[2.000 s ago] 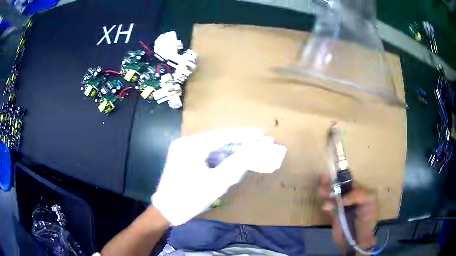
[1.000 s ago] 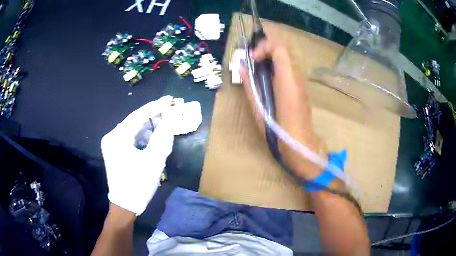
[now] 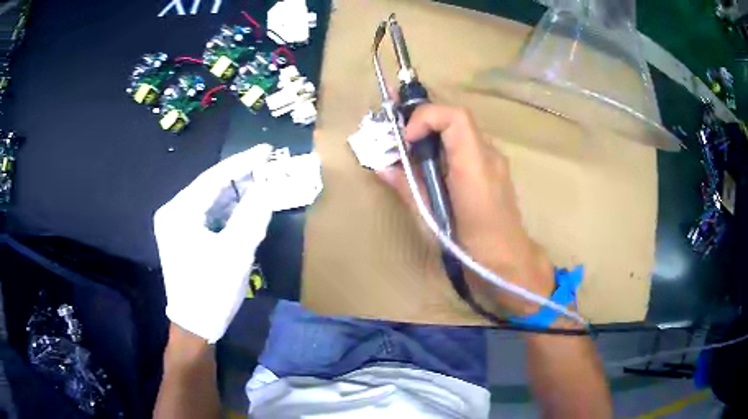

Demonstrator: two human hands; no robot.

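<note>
My left hand [image 3: 209,237], in a white glove, holds a white plastic housing [image 3: 295,180] between thumb and fingertips at the cardboard's left edge. A small dark part shows inside the glove. My right hand [image 3: 459,164], bare, holds the soldering iron [image 3: 426,155], its tip pointing up and away from me, with the pale solder feed tube along it. The same hand also holds another white housing [image 3: 377,143] at its fingers, left of the iron. Small green circuit boards [image 3: 221,61] with yellow parts and red wires lie beside more white housings [image 3: 293,96] at the upper left.
A cardboard sheet [image 3: 566,213] covers the middle of the bench. The clear extraction hood [image 3: 586,74] stands over its upper right. Lead wires [image 3: 709,188] lie at the far right. A black mat [image 3: 74,164] is at left, and clear bags [image 3: 66,352] are below it.
My left hand has moved left off the cardboard's middle with its housing. My right hand has moved left from the lower right with the iron and now also holds a white housing.
</note>
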